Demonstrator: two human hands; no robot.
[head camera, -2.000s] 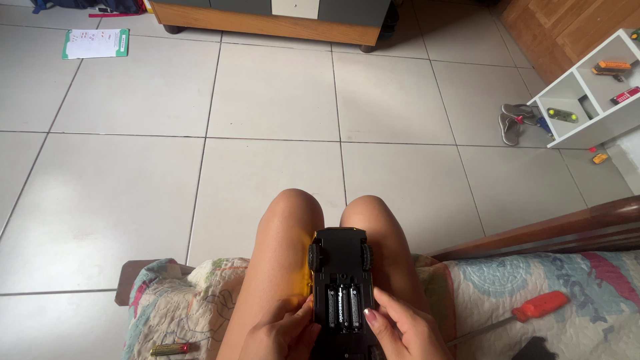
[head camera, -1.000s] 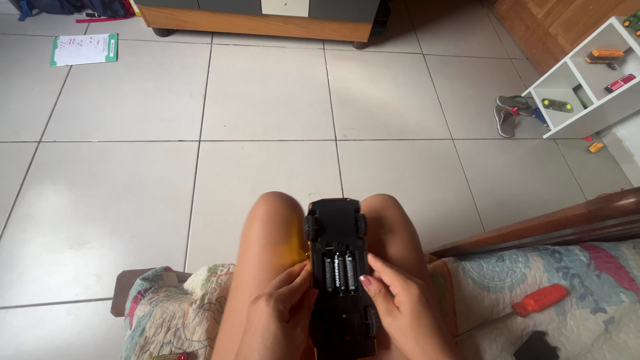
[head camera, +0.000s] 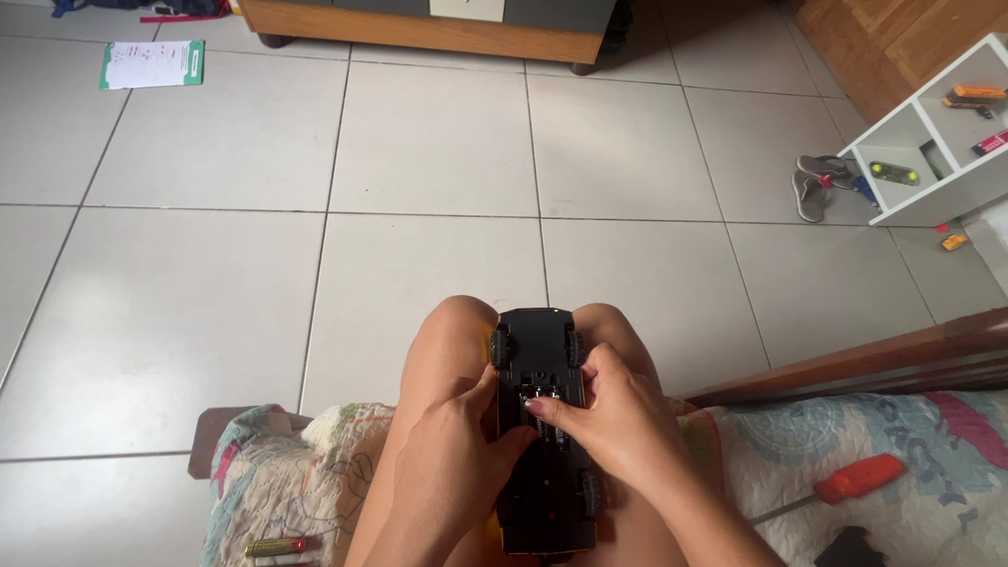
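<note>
A toy car (head camera: 547, 488) lies upside down on my thighs, its black underside and wheels facing up. Batteries (head camera: 561, 433) sit side by side in its open battery compartment. My left hand (head camera: 453, 453) grips the car's left side, thumb at the compartment's edge. My right hand (head camera: 622, 417) holds the right side, its thumb on the batteries. To the right, a red-handled screwdriver (head camera: 858, 479) rests on the patterned quilt near a black piece (head camera: 850, 547). A loose battery (head camera: 276, 546) lies on the quilt at the lower left.
A wooden rail (head camera: 858, 358) runs along the right. On the tiled floor are a printed sheet (head camera: 153, 64), grey shoes (head camera: 811, 185) and a small orange toy (head camera: 954, 242). A white shelf (head camera: 917, 197) holding toys stands at the right, a wooden cabinet (head camera: 425, 33) at the top.
My right thumb has moved from the compartment's right edge onto the batteries. My left thumb has come in over the lower left of the compartment.
</note>
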